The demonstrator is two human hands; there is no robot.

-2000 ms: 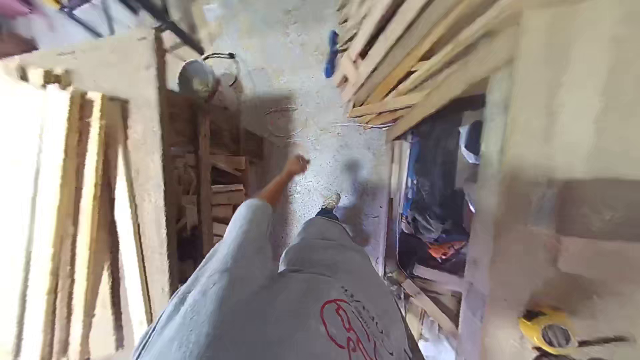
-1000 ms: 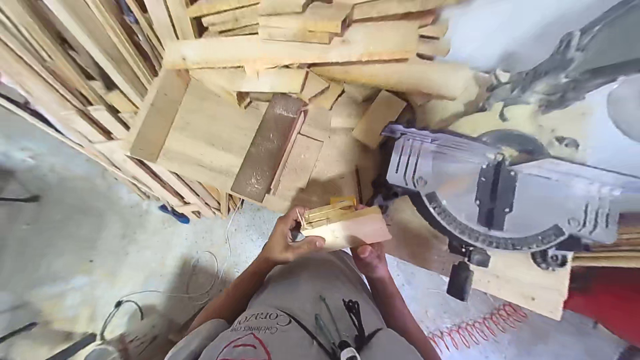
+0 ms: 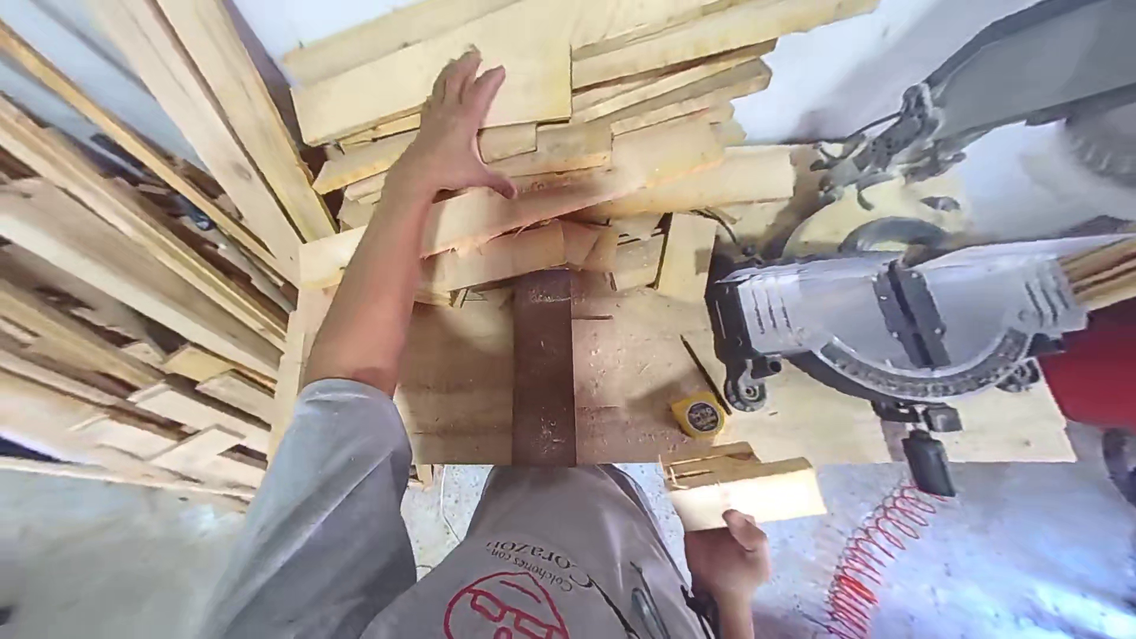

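Note:
My left hand [image 3: 461, 133] reaches over a pile of wooden boards [image 3: 524, 62] at the back of the bench, fingers spread and holding nothing. At the bench's front edge, my right hand [image 3: 728, 555] grips several short wood pieces [image 3: 750, 495], a pale block lowermost in view. A yellow tape measure [image 3: 698, 415] lies just above those pieces, beside a thin dark pencil-like stick [image 3: 704, 373]. Between my arms, a dark brown board [image 3: 544, 373] lies lengthwise on the plywood bench top [image 3: 457, 382].
A miter saw [image 3: 914, 311] stands on the right of the bench. Long planks [image 3: 133, 240] are stacked at the left. A red coiled air hose [image 3: 865, 559] hangs at the lower right, near a red object [image 3: 1096, 368].
One second ago both hands were together at the wood pieces. My left hand has let go and moved out over the board pile. My right hand has carried the pieces to the right.

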